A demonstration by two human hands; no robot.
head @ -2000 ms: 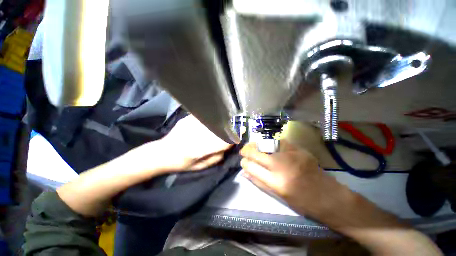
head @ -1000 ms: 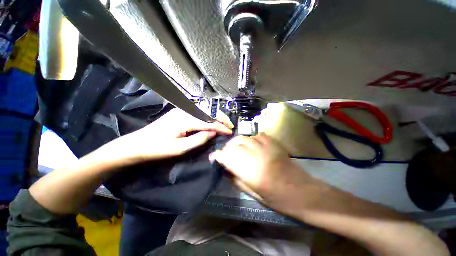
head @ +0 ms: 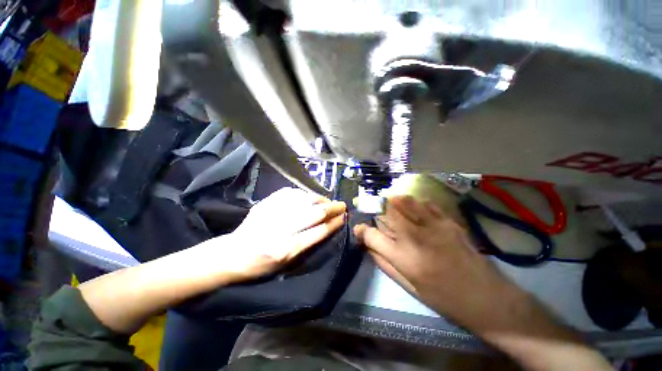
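Observation:
A dark garment [head: 290,293] lies left of and under the needle area, with paler grey patches at its back left; its front part hangs over the table edge. My left hand [head: 287,228] lies on the cloth with its fingertips just left of the presser foot [head: 370,199]. My right hand [head: 417,243] is at the right edge of the cloth, its thumb and fingers beside the foot; the fingers partly hide what they touch. The needle itself cannot be made out.
The machine head [head: 501,123] fills the top. Scissors [head: 519,210] with red and dark blue handles lie right of my right hand. A black round thing [head: 617,282] stands at far right. A ruler edge [head: 406,327] runs along the front. Blue crates [head: 25,188] are at left.
My left hand has drawn its fingers together and lies flatter on the cloth. The dark cloth now shows a long straight edge running toward me between my hands. The camera view has shifted.

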